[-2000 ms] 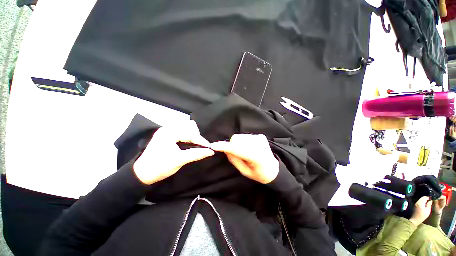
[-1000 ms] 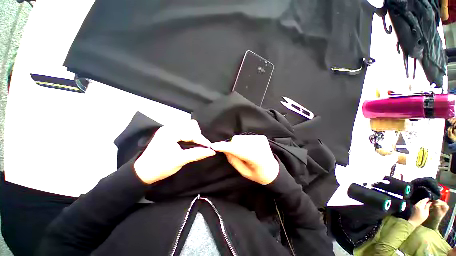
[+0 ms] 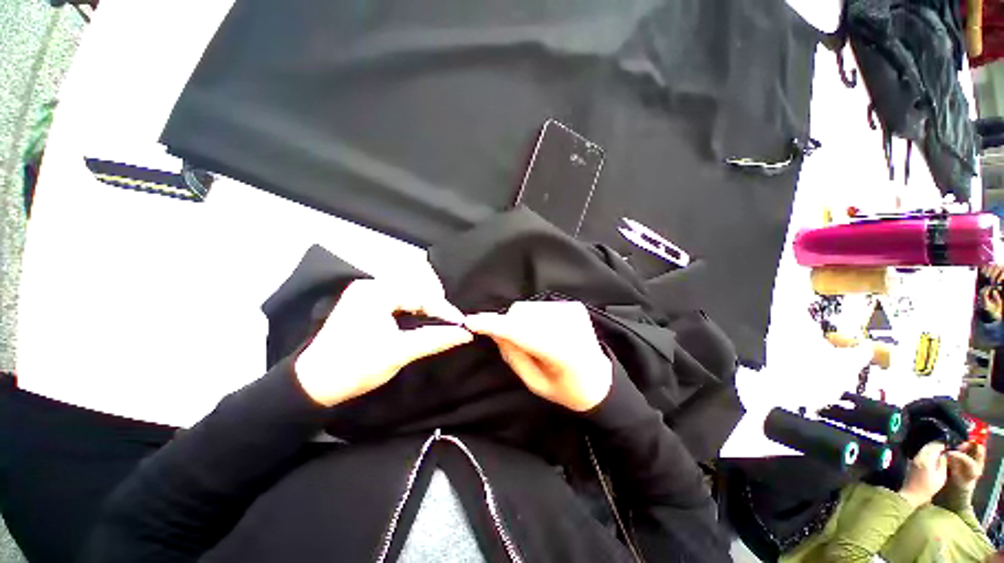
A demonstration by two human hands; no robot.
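The black garment piece (image 3: 528, 258) lies bunched at the table's near edge and over my lap. My left hand (image 3: 369, 339) pinches its edge between thumb and fingers. My right hand (image 3: 550, 350) is right beside it, fingertips touching those of my left hand, closed at the same spot of cloth. I cannot make out a needle or thread between the fingertips. White thread snips (image 3: 653, 242) and a black smartphone (image 3: 561, 176) lie on black cloth just beyond the bunched piece.
A large black fabric panel (image 3: 363, 99) covers the white table (image 3: 121, 297). A dark slim item (image 3: 145, 177) lies at left. At right are a magenta cylinder (image 3: 894, 241), black thread cones (image 3: 811, 435) and a black bundle (image 3: 908, 72). A person in green (image 3: 870, 522) handles black cloth at lower right.
Both hands hold almost the same pose at the same spot. The table view has shifted slightly. The hands of the person in green have moved a little.
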